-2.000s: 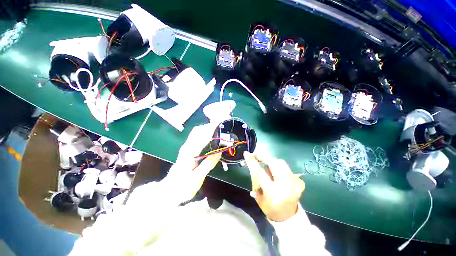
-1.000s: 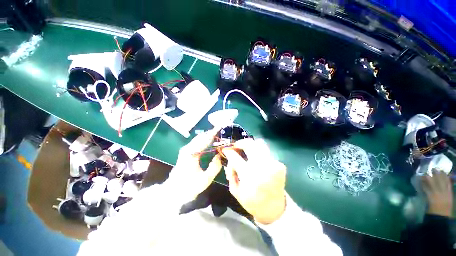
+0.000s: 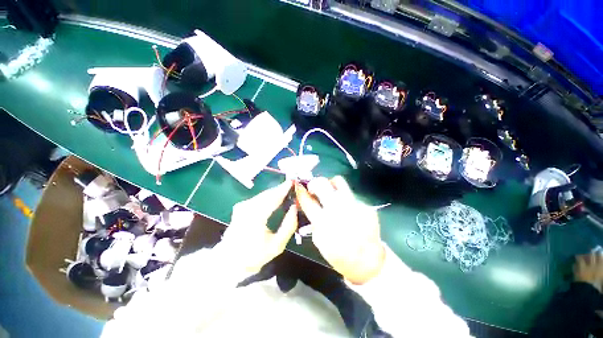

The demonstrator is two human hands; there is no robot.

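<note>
A white camera housing (image 3: 299,165) is in front of me at the bench edge, its white pigtail cable (image 3: 328,136) curling up and right. Its black cup is mostly hidden behind my hands. My left hand (image 3: 263,223) is at its left side, thumb and fingers pinched on the wire harness (image 3: 295,187). My right hand (image 3: 344,228) meets it from the right, fingertips at the same wires. A fine pale strand, likely a cable tie (image 3: 379,206), sticks out to the right of my right hand. Which wires each hand grips is hard to see.
Housings with red wires (image 3: 188,125) lie at left on the green bench (image 3: 218,188). Black camera heads (image 3: 439,157) stand in rows at back right. Tangled cable ties (image 3: 461,231) lie right. A cardboard box (image 3: 49,228) of housings is lower left. Another person's hand (image 3: 588,267) is far right.
Both hands have come together over the cup, covering it and pinching the wires. At the far right, the other person's hand came in, then moved right, and a white part there is gone from its spot.
</note>
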